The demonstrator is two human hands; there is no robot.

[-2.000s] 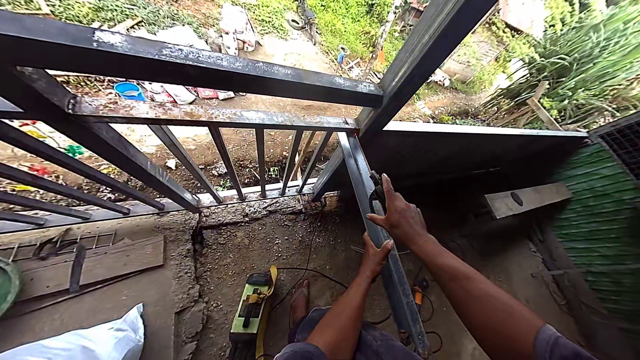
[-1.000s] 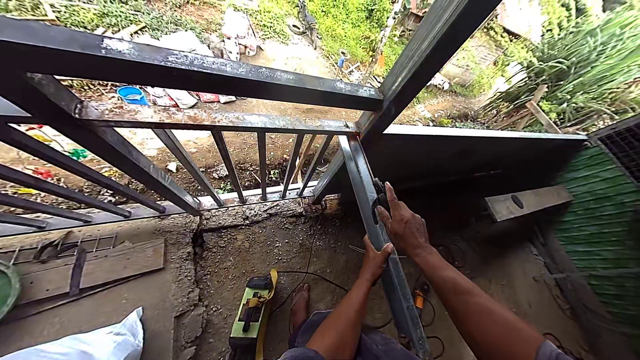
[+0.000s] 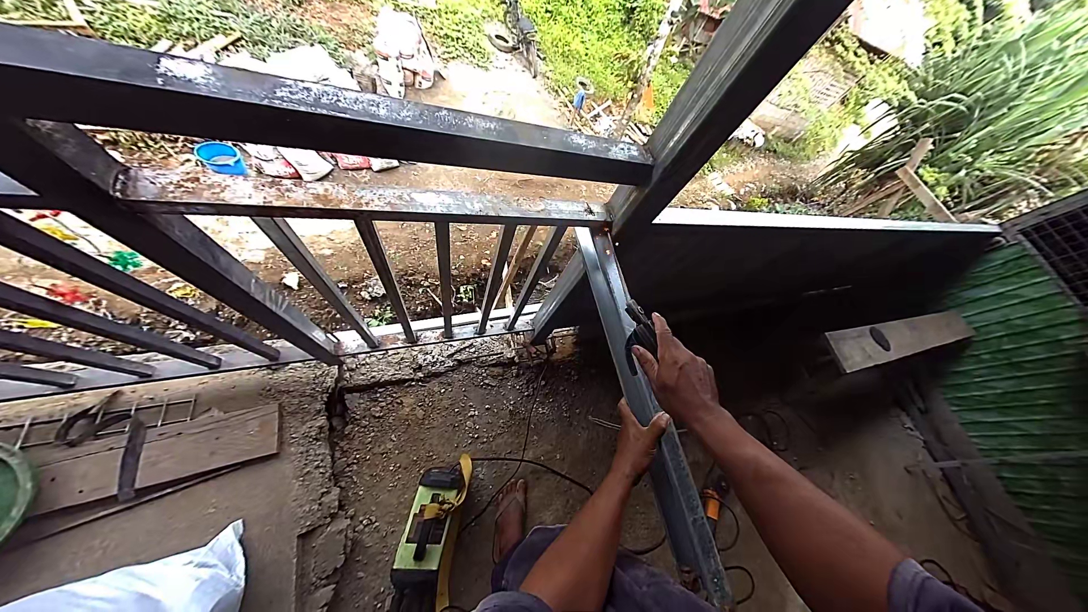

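A long grey metal channel [image 3: 676,476] runs from the corner post of a black metal railing [image 3: 382,200] down toward my body. My left hand [image 3: 639,438] grips the channel around its middle, thumb on top. Just beyond it, my right hand [image 3: 680,370] is closed on a small black object [image 3: 642,330] lying along the channel; its kind is hard to tell, partly hidden by my fingers. A yellow-green welding machine [image 3: 425,531] with a yellow strap stands on the ground to the left of my foot.
Cables lie on the rough ground on both sides of the channel, beside an orange-and-black tool [image 3: 712,503]. Wooden planks [image 3: 208,446] and a white sack [image 3: 161,578] lie at left. A board with a hole [image 3: 909,340] is at right, near green corrugated sheeting [image 3: 1011,357].
My right hand has shifted slightly along the channel with the black object. My left hand keeps its hold on the channel.
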